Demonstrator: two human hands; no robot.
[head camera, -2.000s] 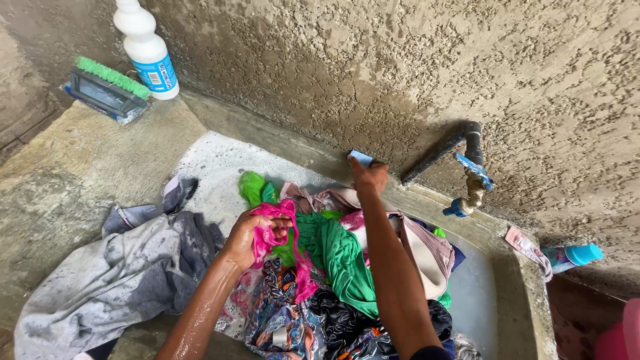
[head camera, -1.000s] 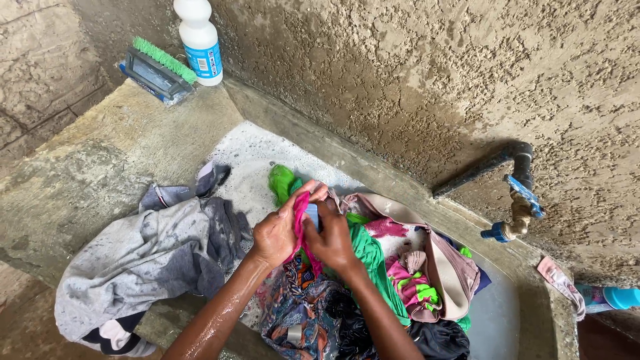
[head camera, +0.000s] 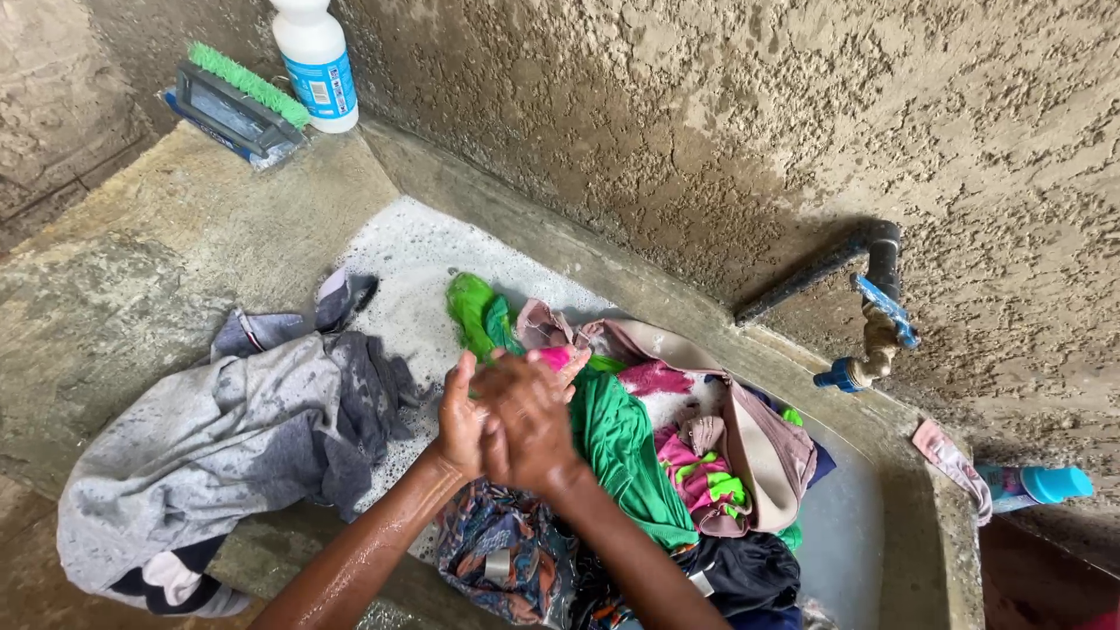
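My left hand (head camera: 464, 420) and my right hand (head camera: 529, 420) press together over the wet clothes, the right one blurred on top. A bit of bright pink cloth (head camera: 556, 357) shows between them; most of it is hidden. Below and around them in soapy water lie a green cloth (head camera: 626, 455), a bright green cloth (head camera: 471, 302), a beige and mauve garment (head camera: 766, 437), a pink and lime garment (head camera: 696, 477), a patterned garment (head camera: 499, 542) and a black garment (head camera: 744, 564). No bar shows in either hand.
A grey garment (head camera: 254, 437) lies over the concrete basin's left edge. A scrub brush (head camera: 241, 105) and white bottle (head camera: 319, 74) stand on the ledge (head camera: 262, 188). A tap (head camera: 875, 341) juts from the rough wall. A cloth strip (head camera: 954, 464) and blue-capped bottle (head camera: 1032, 486) are at right.
My right hand has come from the basin's back rim, where it held a light blue bar, to my left hand. The pink cloth, earlier hanging from my left hand, is now mostly hidden between both.
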